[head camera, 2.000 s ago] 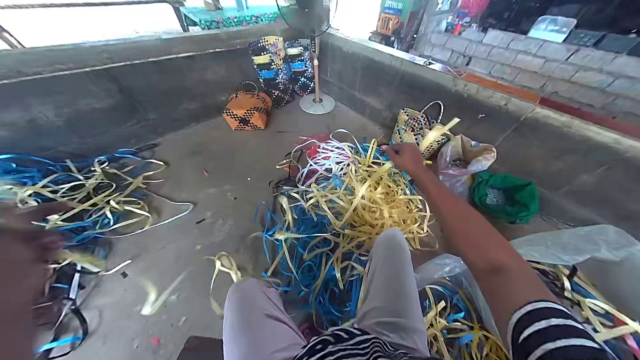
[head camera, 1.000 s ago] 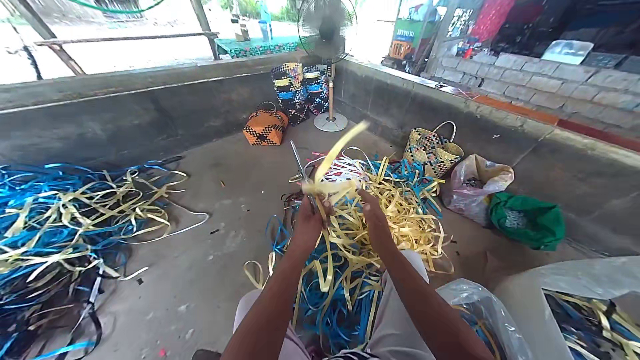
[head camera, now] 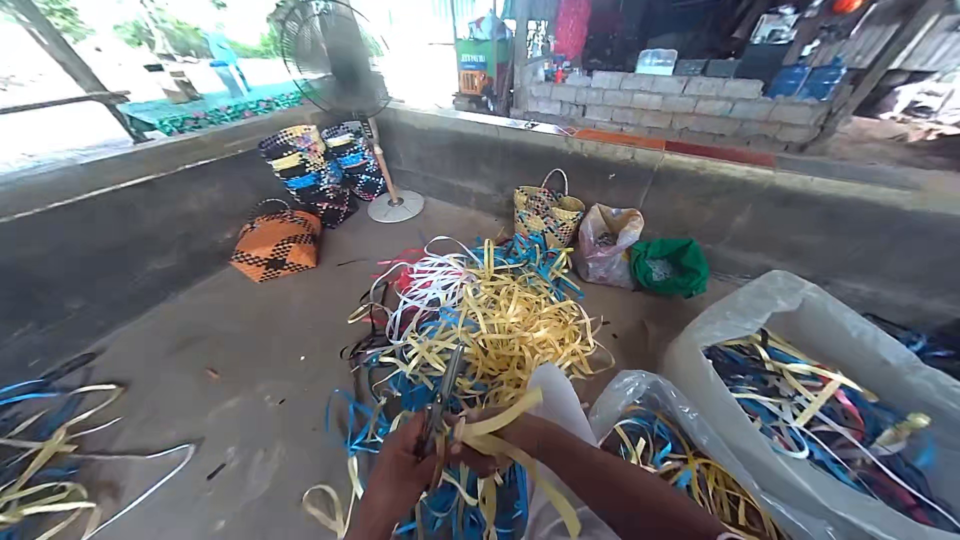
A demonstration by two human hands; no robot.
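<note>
My left hand point(head camera: 405, 465) is closed around the handles of a pair of scissors point(head camera: 448, 386), whose blades point up and away over the pile. Just right of it, touching or nearly so, my right hand point(head camera: 484, 446) pinches several yellow plastic strips point(head camera: 510, 431) that curl out over my wrist. Both hands are low over my lap. Beyond them on the floor lies a tangled pile of plastic strips point(head camera: 525, 322), yellow on top, with white, red and blue ones around. The fingertips are partly hidden behind the strips.
Large plastic sacks of mixed strips point(head camera: 780, 300) stand at right. Ahead are a green bag point(head camera: 669, 266), a plastic bag point(head camera: 609, 247), a woven basket point(head camera: 547, 210), a pedestal fan point(head camera: 396, 207) and an orange woven basket point(head camera: 277, 244). More strips point(head camera: 52, 465) lie at left.
Since two seconds ago, my hands have come together, the right from the pile and the left from the far left. Over the last second both have lowered toward my lap. The view has shifted.
</note>
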